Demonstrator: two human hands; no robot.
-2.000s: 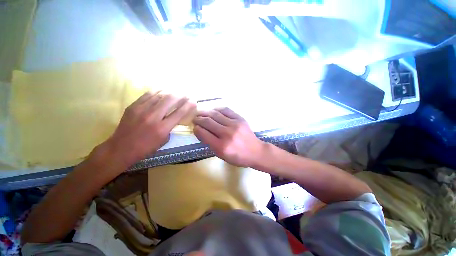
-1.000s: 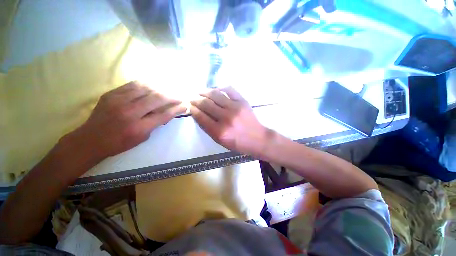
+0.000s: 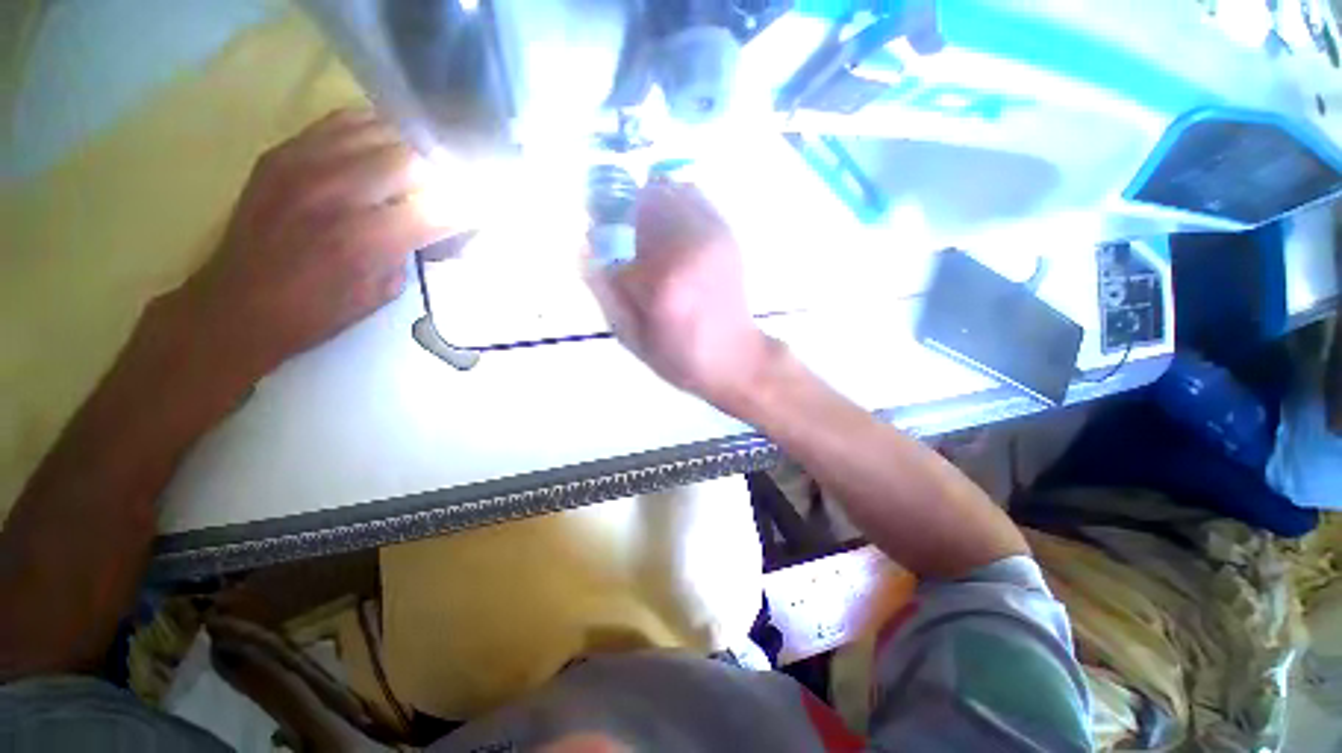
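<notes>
A yellow garment panel (image 3: 155, 162) lies on the left of the white sewing table, partly under my left hand. My left hand (image 3: 327, 221) rests on the panel's right part, fingers towards the needle area, fingertips lost in glare. My right hand (image 3: 680, 287) is bent just in front of the needle area (image 3: 630, 133) of the sewing machine (image 3: 1016, 162); its fingertips are blurred and washed out. Whether either hand pinches the cloth cannot be told. A yellow cut panel (image 3: 545, 589) lies across my lap.
A black smartphone (image 3: 1001, 325) lies on the table's right. A control box (image 3: 1130, 297) sits at the right end. A blue tool (image 3: 836, 177) lies on the machine bed. A ruler strip (image 3: 486, 515) edges the table front. Khaki cloth (image 3: 1163, 618) is heaped lower right.
Both hands have moved up from near the table's front edge towards the needle area and have drawn apart. The yellow panel has shifted up and left with my left hand.
</notes>
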